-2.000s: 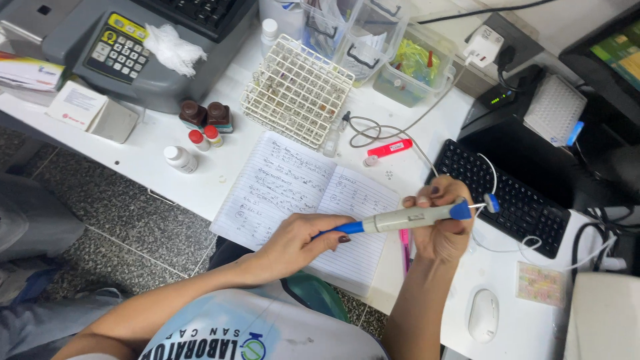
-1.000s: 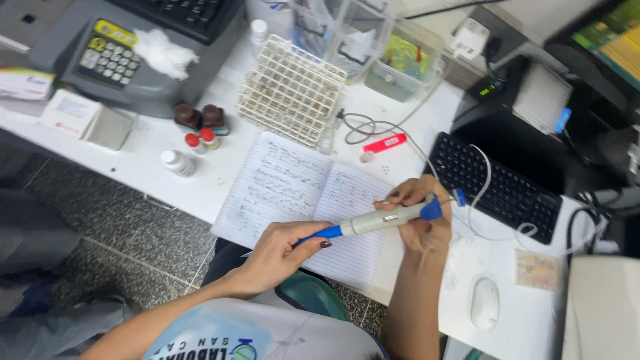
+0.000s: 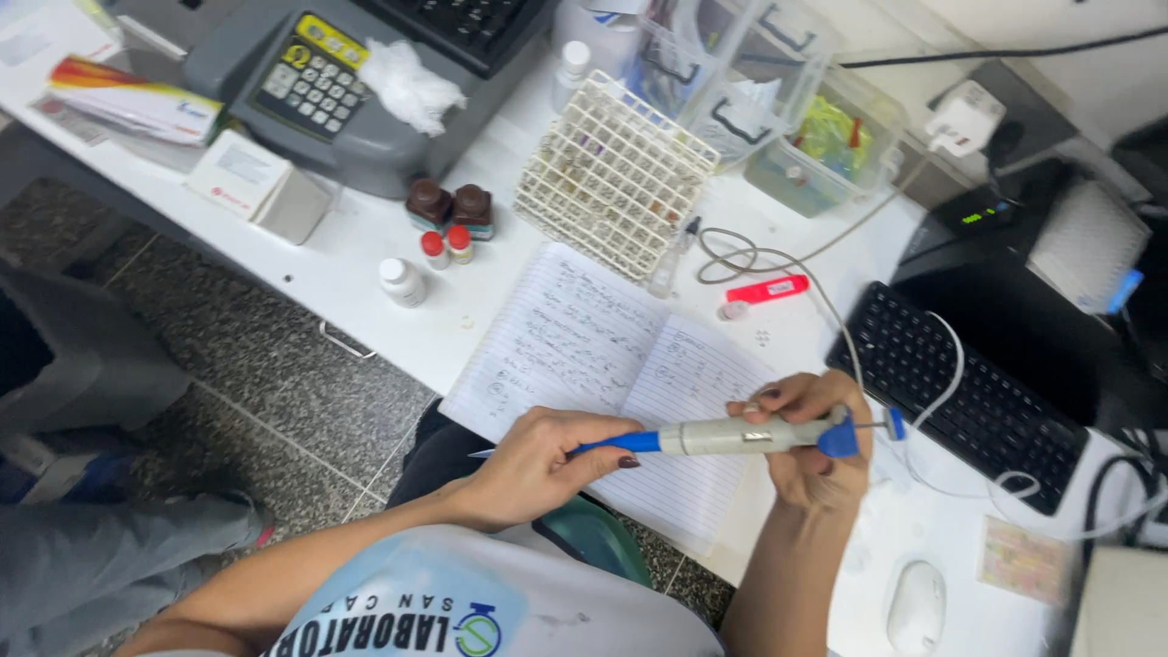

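A grey and blue micropipette (image 3: 730,436) lies level above an open lined notebook (image 3: 584,356) with handwriting. My left hand (image 3: 547,461) grips its blue lower shaft, thumb and forefinger along it, and a pointed tip sticks out behind the hand. My right hand (image 3: 808,433) holds the upper grey body near the blue plunger end, fingers curled around it. The plunger rod and its blue button extend past the right hand. Beyond the notebook stands a white wire test tube rack (image 3: 616,173) with tubes in it.
White-capped bottle (image 3: 402,282), red-capped vials (image 3: 460,245), brown bottles (image 3: 472,212) and a white box (image 3: 260,187) stand left. Pink marker (image 3: 768,289), cable, black keyboard (image 3: 958,392) and white mouse (image 3: 916,607) lie right. Plastic bins (image 3: 812,173) stand behind. Another person's legs (image 3: 128,547) show at left.
Both hands keep hold of the micropipette. The fingers of my right hand have shifted slightly around its upper body.
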